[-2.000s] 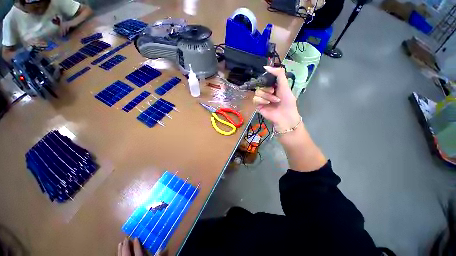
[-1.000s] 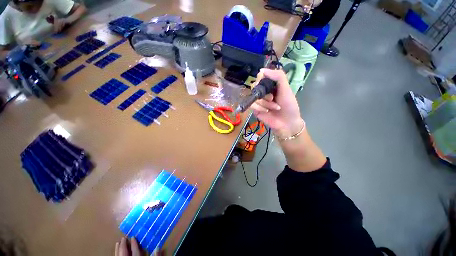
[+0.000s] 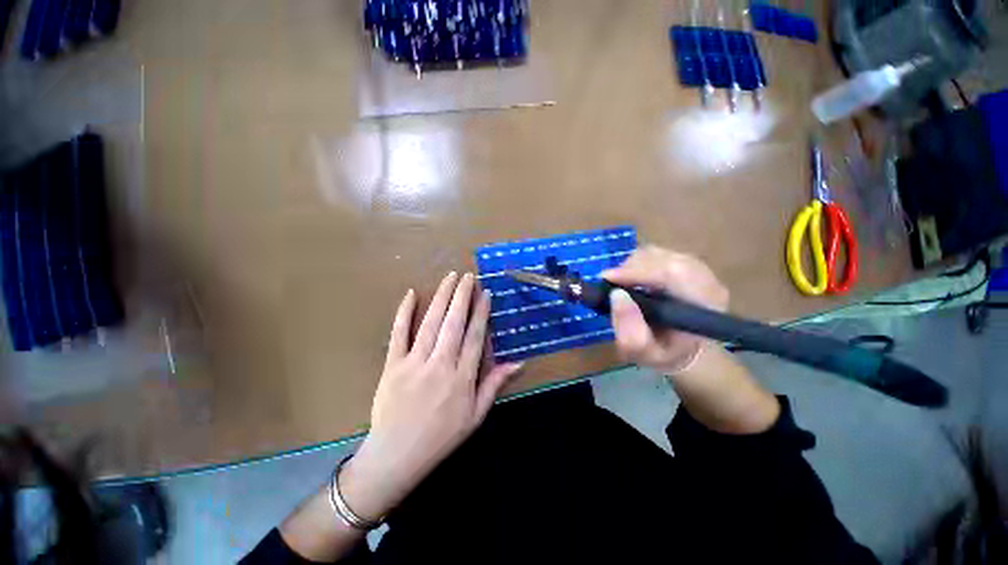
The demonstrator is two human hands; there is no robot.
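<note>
A bright blue solar cell (image 3: 553,322) with pale parallel lines lies flat near the table's front edge. A small dark piece (image 3: 556,267) is on its upper middle. My left hand (image 3: 437,353) lies flat, fingers extended, its fingertips at the cell's left edge. My right hand (image 3: 667,307) holds a black soldering iron (image 3: 763,331) like a pen. The iron's metal tip points left, over the cell's upper left part; whether it touches cannot be told.
Scissors (image 3: 821,245) with yellow and red loops lie at the right. A white squeeze bottle (image 3: 857,94) leans beside a grey machine (image 3: 901,50). Stacked dark blue cells (image 3: 448,31) lie at the back, another stack (image 3: 58,248) at the left.
The view has swung down and left over the cell. My right hand has brought the iron from beside the table edge to over the cell. My left hand now shows fully.
</note>
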